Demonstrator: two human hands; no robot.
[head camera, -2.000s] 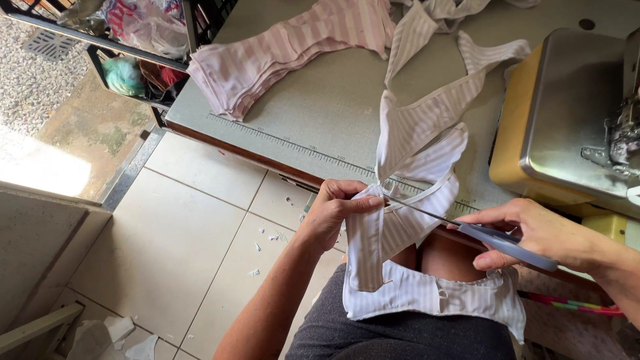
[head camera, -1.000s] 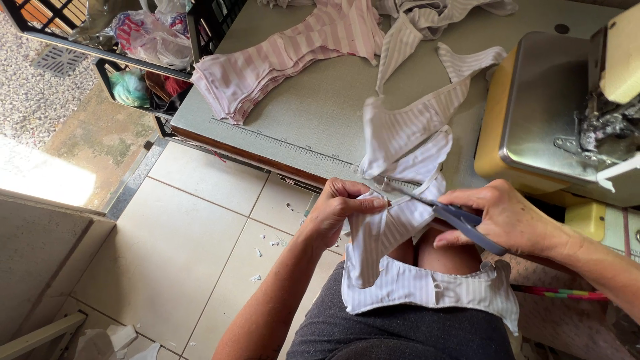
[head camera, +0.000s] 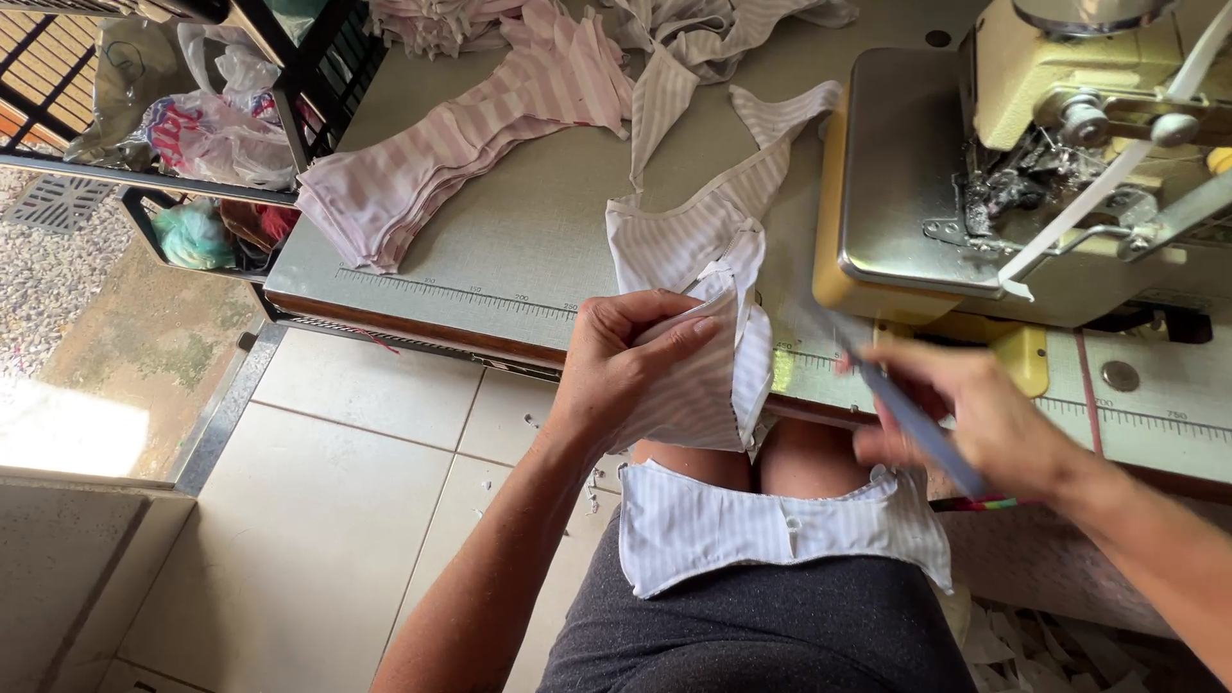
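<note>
Pinched between the thumb and fingers of my left hand (head camera: 640, 361) is a striped white fabric piece (head camera: 679, 399), which hangs over the table's front edge. It joins a chain of striped pieces running back across the tabletop. My right hand (head camera: 962, 414), blurred, holds scissors with grey handles (head camera: 914, 428); their blades are blurred and point toward the tabletop, apart from the fabric. Another striped white piece (head camera: 712, 529) with a small bow lies across my lap.
A sewing machine (head camera: 910, 173) with a white tape stands at the right of the table (head camera: 520, 231). Stacked pink striped pieces (head camera: 462, 135) lie at the back left. Black crates (head camera: 298, 115) with plastic bags adjoin the table. Scraps litter the tiled floor (head camera: 327, 510).
The scissors were at the fabric beside my left hand; my right hand has moved them away to the right. The fabric in my left hand has shifted and hangs differently.
</note>
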